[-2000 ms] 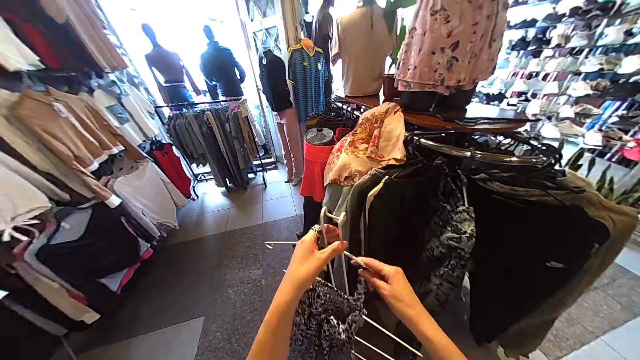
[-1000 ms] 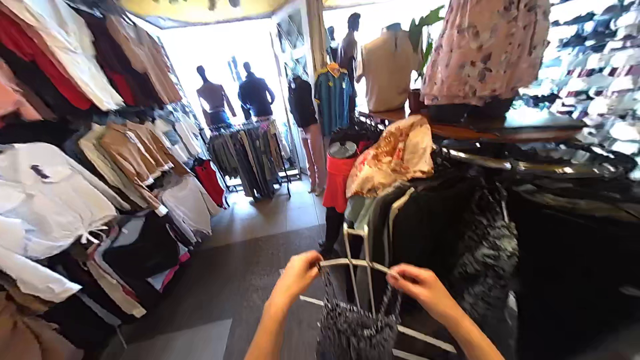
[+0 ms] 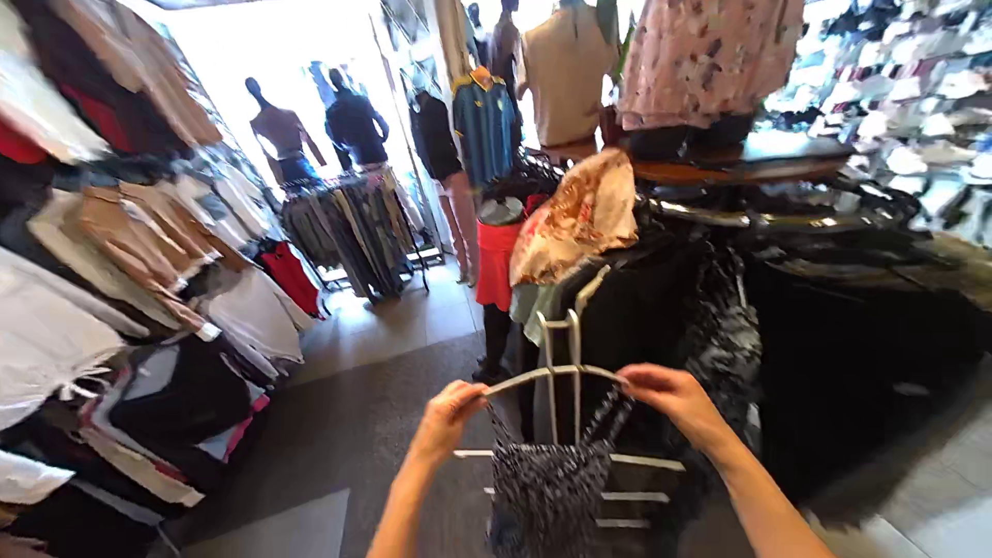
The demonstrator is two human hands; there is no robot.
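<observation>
A light-coloured clothes hanger (image 3: 552, 372) is held level in front of me, one end in each hand. My left hand (image 3: 449, 415) pinches its left end and my right hand (image 3: 663, 391) its right end, both at the shoulder straps. From it hangs a black-and-white patterned strappy garment (image 3: 550, 480). Pale bars stick out on both sides behind the garment, and a second upright pale hook shows beside the hanger's hook. Just beyond stands a round chrome rack (image 3: 697, 213) of dark clothes, with a cream and orange patterned cloth (image 3: 581, 221) lying on top.
Shirts and tops, among them a tan shirt (image 3: 132, 225), hang along the left wall. A rack of trousers (image 3: 349, 240) stands near the window by mannequins. A mannequin in a red skirt (image 3: 494, 263) is beside the round rack. Shelves of shoes or caps (image 3: 907, 101) fill the far right.
My hands have moved apart to the hanger's two ends. The patterned garment now hangs spread between them, where it was bunched below my hands two seconds ago.
</observation>
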